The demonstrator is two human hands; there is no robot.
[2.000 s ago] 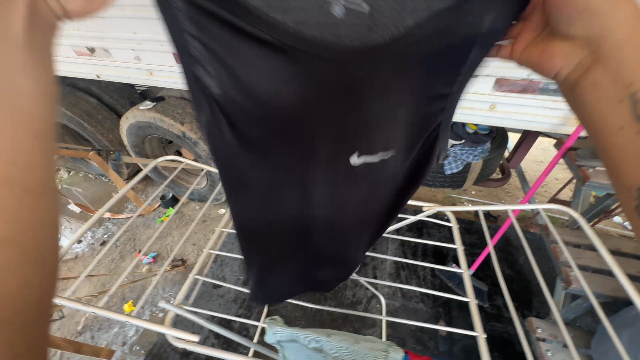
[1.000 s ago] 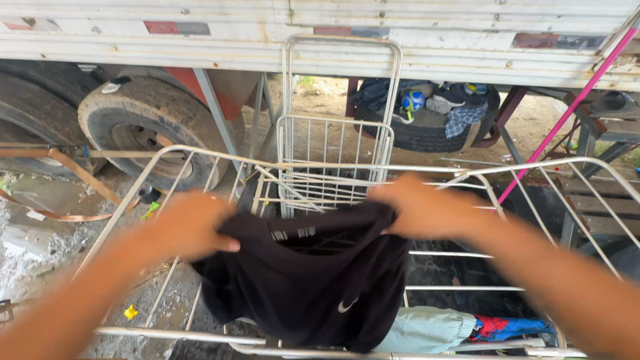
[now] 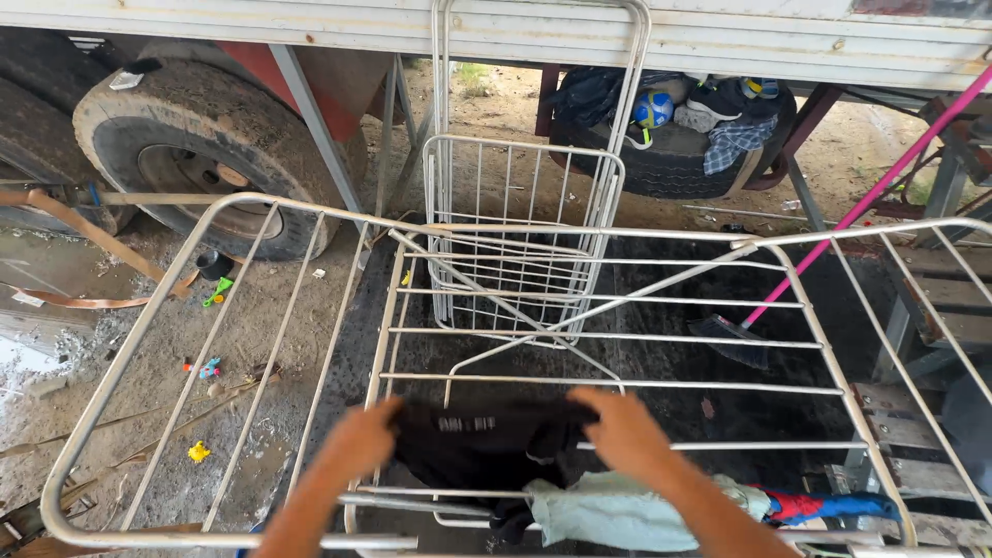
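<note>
A black garment with pale lettering hangs between my hands, over the near bars of a white metal drying rack. My left hand grips one upper corner, and my right hand grips the other. Both hands are somewhat blurred. The garment's lower part drops down among the near rack bars. Just right of it, a pale green cloth lies over the rack, partly behind my right forearm. Beside that cloth is a red and blue cloth.
A folded metal cart stands beyond the rack, against a white trailer side. A broom with a pink handle leans at the right by wooden steps. A large truck wheel stands at left. Shoes and a ball rest on a tire.
The black garment, held up high in front of the view two seconds ago, is now down low at the rack's near bars. Both hands have come down with it.
</note>
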